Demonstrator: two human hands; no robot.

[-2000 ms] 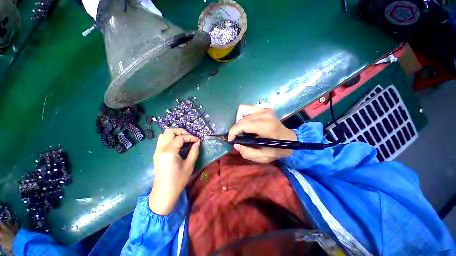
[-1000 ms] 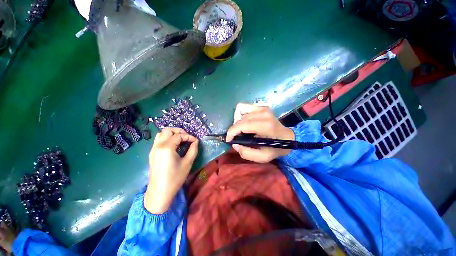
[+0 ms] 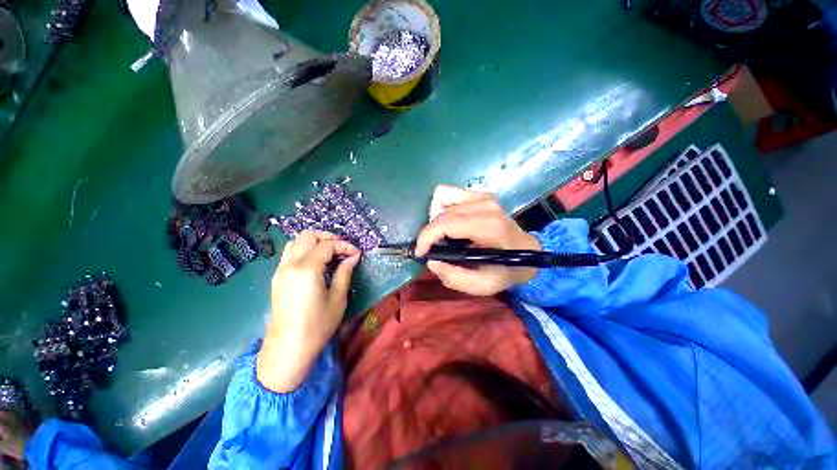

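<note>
My right hand (image 3: 479, 240) holds a black soldering iron (image 3: 514, 259) like a pen, its metal tip pointing left. My left hand (image 3: 310, 286) is at the near edge of a glittering silvery-purple batch of components (image 3: 332, 211), thumb and forefinger pinched together close to the iron's tip. A small dark piece seems to be between these fingers, mostly hidden by them. Whether the tip touches it I cannot tell. Dark component pieces (image 3: 213, 240) lie left of the batch.
A grey translucent hood (image 3: 266, 115) opens towards my hands. A yellow-sided cup (image 3: 395, 90) with silvery bits stands beside it. A larger component pile (image 3: 81, 340) lies far left, near another person's hand and blue sleeve (image 3: 69, 447). A slotted panel (image 3: 702, 220) is at right.
The whole bench scene has shifted slightly left in view. My left hand has moved slightly left and still pinches near the batch. My right hand keeps the iron in nearly the same place.
</note>
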